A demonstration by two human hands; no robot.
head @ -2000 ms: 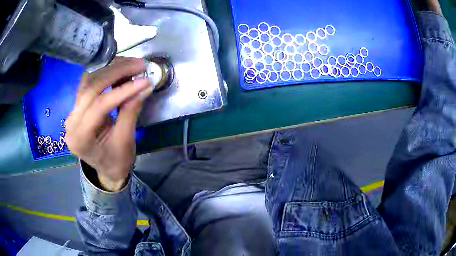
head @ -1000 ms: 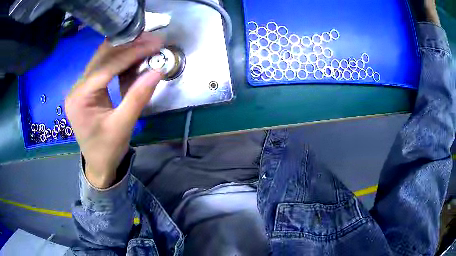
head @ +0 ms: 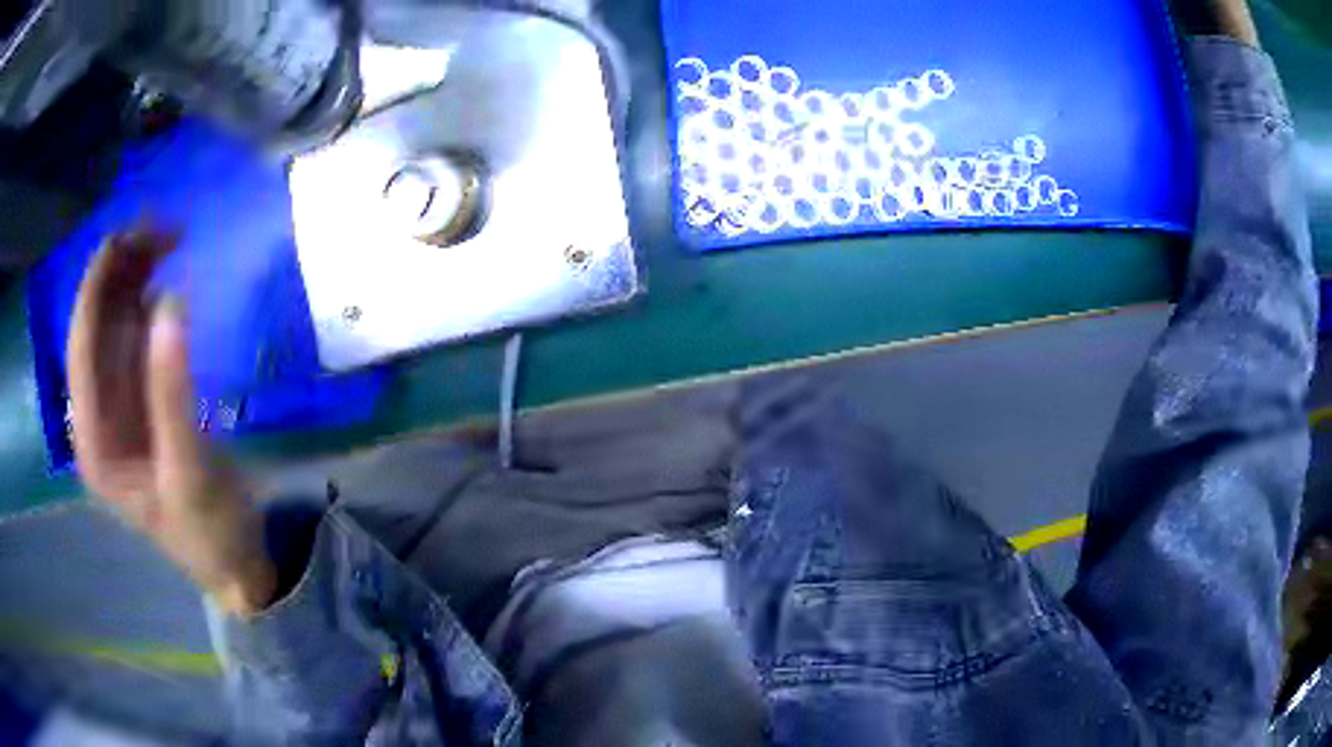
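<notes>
My left hand (head: 154,394) is blurred over the left blue tray (head: 241,277); its fingers are apart and I cannot make out a ring in them. The round fixture (head: 443,202) stands on the bright silver plate (head: 482,299), with a pale ring-like shape at its top. A few blurred rings show beside my left hand in the left tray. Many silvery-white rings (head: 789,183) lie massed in the right blue tray (head: 1066,88). My right hand (head: 1231,18) is mostly cut off by the top edge at the far right; only a small part shows past the cuff.
The machine head (head: 278,73) hangs at the upper left, beside the fixture. A crumpled white piece (head: 402,70) lies at the rear of the plate. A grey cable (head: 508,401) hangs from the plate's front edge. The green bench (head: 847,292) has a pale front edge.
My left hand has left the fixture and moved left and down over the left tray. The fixture top is now uncovered. The view has shifted slightly. My right arm stays beside the right tray.
</notes>
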